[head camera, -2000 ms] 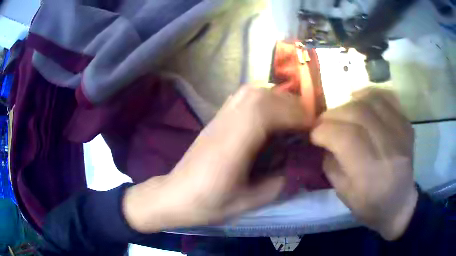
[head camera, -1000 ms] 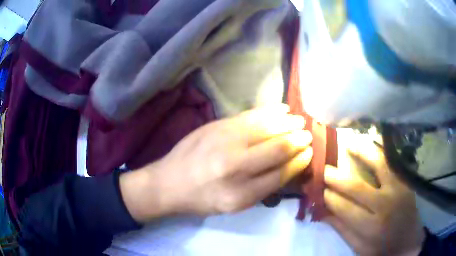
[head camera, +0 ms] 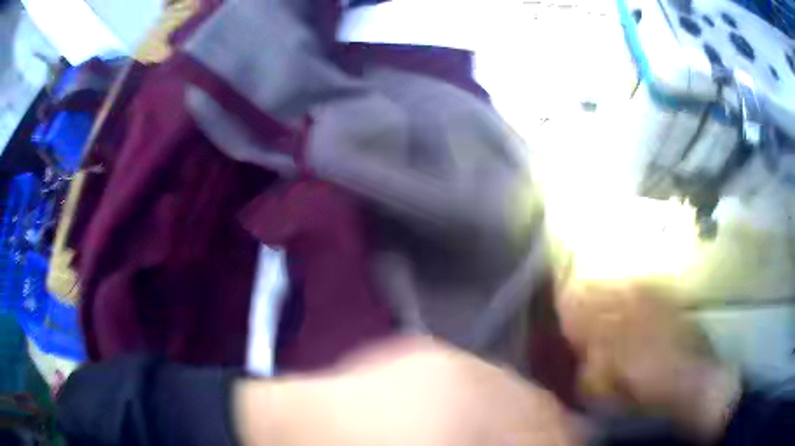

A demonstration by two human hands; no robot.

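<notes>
The maroon garment panel (head camera: 331, 261) lies across the left and middle of the view, blurred, with its grey-mauve wrong side (head camera: 436, 165) turned up in the middle. My left hand (head camera: 410, 396) is blurred at the bottom middle, over the near part of the cloth; its fingers are hard to make out. My right hand (head camera: 645, 348) is blurred at the lower right, beside the cloth's right edge; its grip cannot be told. The white sewing machine head (head camera: 689, 148) with a blue stripe stands at the upper right, its lamp glaring on the bed.
Thick maroon folds (head camera: 166, 226) lie at the left. Bright blue baskets (head camera: 35, 218) stand beside the table at the far left, by a yellowish edge (head camera: 78, 192). A white strip of table (head camera: 266, 309) shows between the cloths.
The view has shifted, so the machine head shows farther up and right. Both hands are lower in view. The cloth's narrow lit part is no longer seen between the fingers.
</notes>
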